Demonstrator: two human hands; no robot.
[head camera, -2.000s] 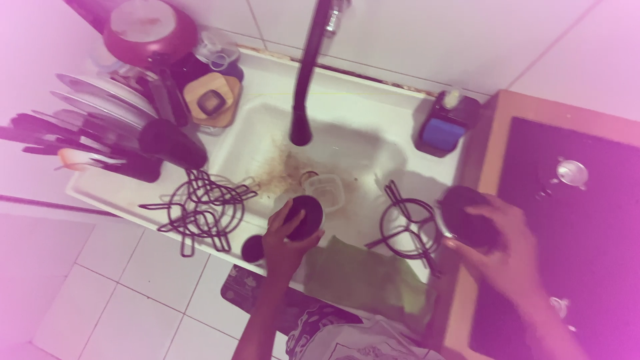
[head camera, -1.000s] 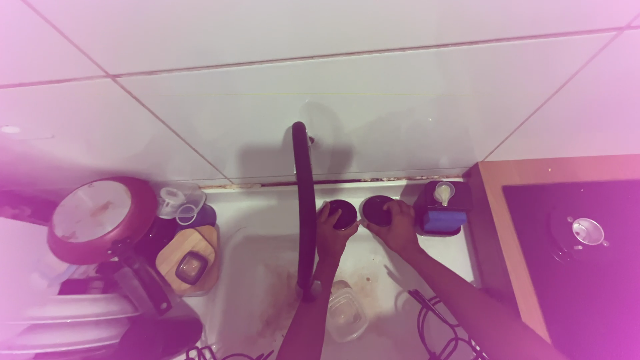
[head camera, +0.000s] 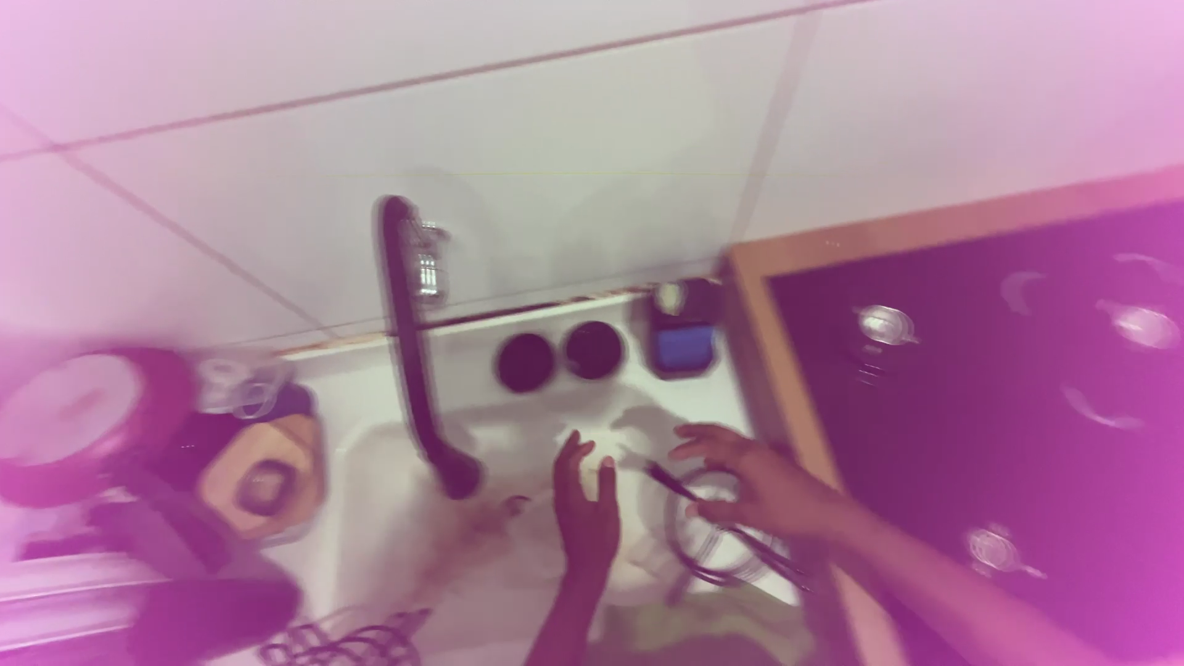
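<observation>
Two round black burner caps (head camera: 593, 351) stand side by side on the white sink's back ledge, right of the black faucet (head camera: 413, 370). My left hand (head camera: 588, 504) is over the basin, fingers apart, holding nothing. Beside it, my right hand (head camera: 758, 481) hovers at a black wire pan support (head camera: 708, 546) on the sink's right side; blur hides whether the fingers touch it. More black wire supports (head camera: 342, 643) lie at the lower left. A green cloth (head camera: 712, 634) is draped at the sink's front edge.
A dark cooktop (head camera: 943, 416) with exposed burners and a wooden surround is at right. A black caddy with a blue sponge (head camera: 683, 350) sits in the back corner. A red pan (head camera: 88, 412), a wooden board (head camera: 268, 476) and other dishes crowd the left.
Both hands have let go of the two round black pieces, which now stand on the back ledge, and have moved back toward the front. The right hand has come to the wire support.
</observation>
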